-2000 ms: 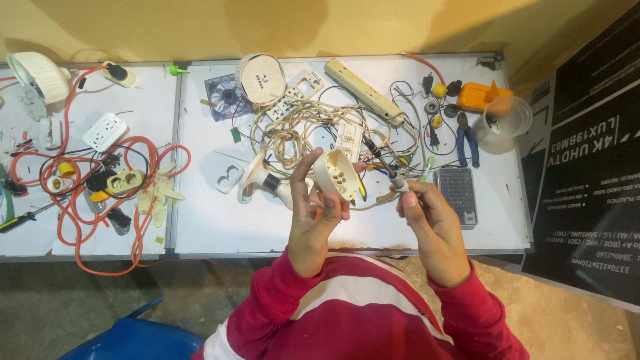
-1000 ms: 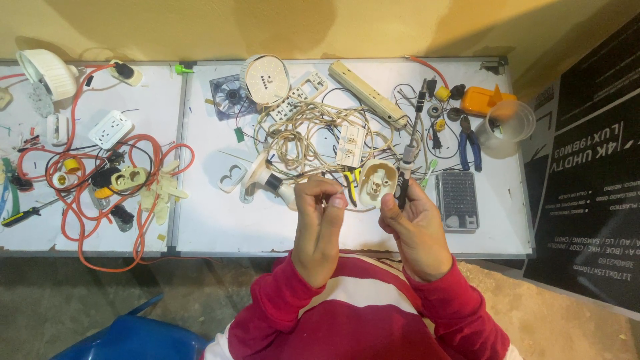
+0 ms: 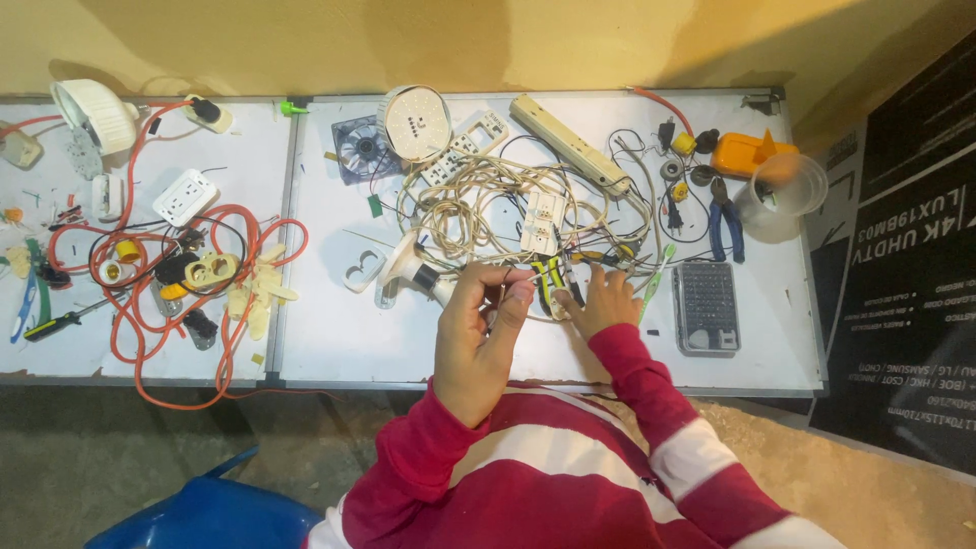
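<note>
My left hand (image 3: 488, 328) is raised over the table's front part, its thumb and index finger pinching a thin pale wire (image 3: 534, 279). My right hand (image 3: 606, 305) reaches down at the tools just to the right, fingers spread by the dark handles of a tool; whether it grips one cannot be told. Yellow-and-black pliers (image 3: 546, 284) lie between the hands. Behind them is a white outlet strip (image 3: 542, 221) among tangled beige cables (image 3: 450, 221). A white lamp with a socket base (image 3: 408, 267) lies left of my left hand.
A long beige power strip (image 3: 568, 145), a round LED lamp (image 3: 416, 123) and a computer fan (image 3: 364, 150) lie at the back. Blue-handled pliers (image 3: 726, 229), a clear cup (image 3: 785, 194) and a bit case (image 3: 706, 308) are at right. Orange cord (image 3: 137, 354) tangles at left.
The round beige part held in my left hand two seconds ago is out of that hand. My right hand has let go of the screwdriver-like tool it held upright and moved down to the tools.
</note>
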